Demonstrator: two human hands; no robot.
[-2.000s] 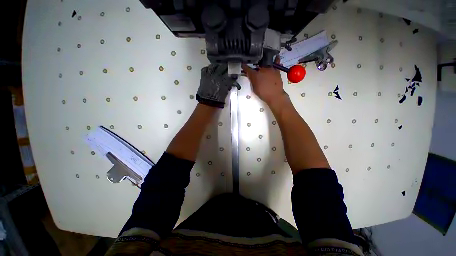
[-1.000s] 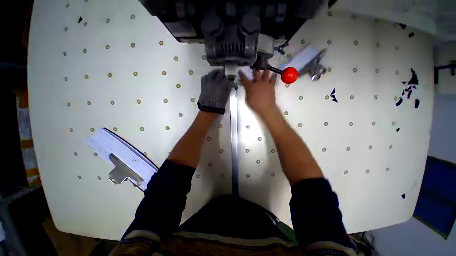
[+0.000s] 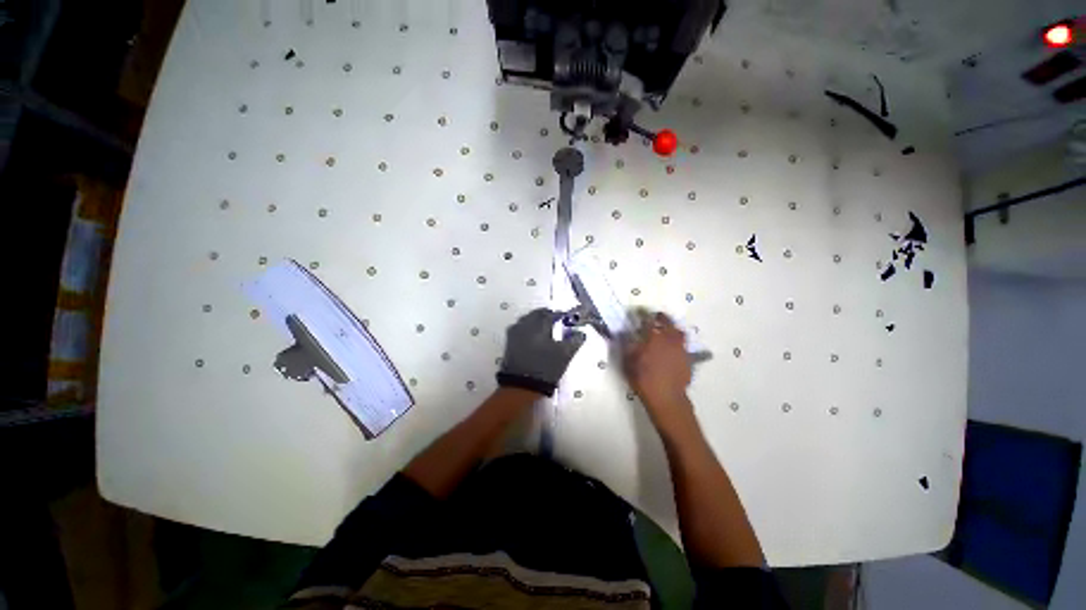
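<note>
A white-topped cut block [image 3: 605, 287] lies slanted on the table, right of the slot strip, partly hidden by my right hand. A spring clamp [image 3: 591, 305] grips its left edge. My left hand [image 3: 538, 350], in a grey glove, is on the clamp's handles. My bare right hand [image 3: 659, 358] grips the block's lower right part; its fingers are slightly blurred. A dark end sticks out right of this hand; I cannot tell what it is. At left, a curved white-topped block [image 3: 345, 346] lies with its own clamp [image 3: 312, 355] on its inner edge.
The machine head [image 3: 595, 54] stands at top centre, with a red ball knob [image 3: 665, 143] at its right. The slot strip [image 3: 563, 221] runs from the dark throat plate [image 3: 568, 162] toward me. Black scraps [image 3: 910, 244] and long slivers [image 3: 863, 111] lie at right.
Both hands have come out from under the machine head toward me and are now on a clamped block. The clamped block near the red knob is gone from there. The view has shifted.
</note>
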